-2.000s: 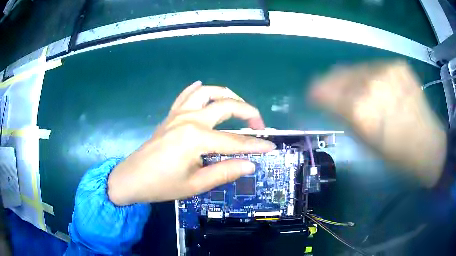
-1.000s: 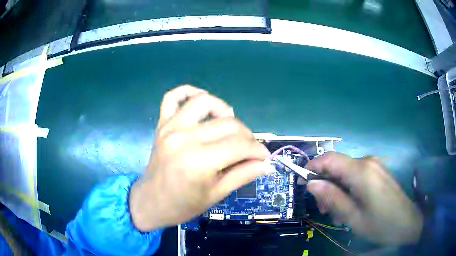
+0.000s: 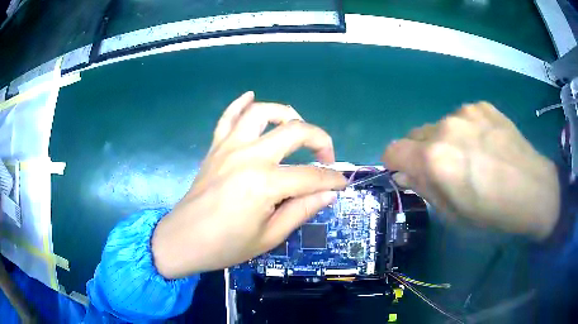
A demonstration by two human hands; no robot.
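The open white-cased unit has a blue circuit board [image 3: 314,237] with dark square chips. My left hand [image 3: 253,183] reaches over the board's upper left, its thumb and index finger close together at the top edge; the fingertips cover what lies between them. My right hand [image 3: 475,171], slightly blurred, holds thin tweezers [image 3: 374,178] whose tips point to my left fingertips. A pinkish wire [image 3: 398,193] arcs from there to a small white plug [image 3: 400,218] at the board's right side. Whether the wire's other end is seated cannot be seen.
A black round part [image 3: 415,215] sits right of the board. A black block [image 3: 317,304] lies below it. Loose coloured wires [image 3: 421,285] stick out at lower right. Taped white sheets [image 3: 32,139] are at left. A pale strip [image 3: 437,47] crosses the back.
My right hand first came in from the upper right to the wire with the tweezers, then rose a little. My left hand has shifted slightly, and more of the board shows. The wire now arcs above the board.
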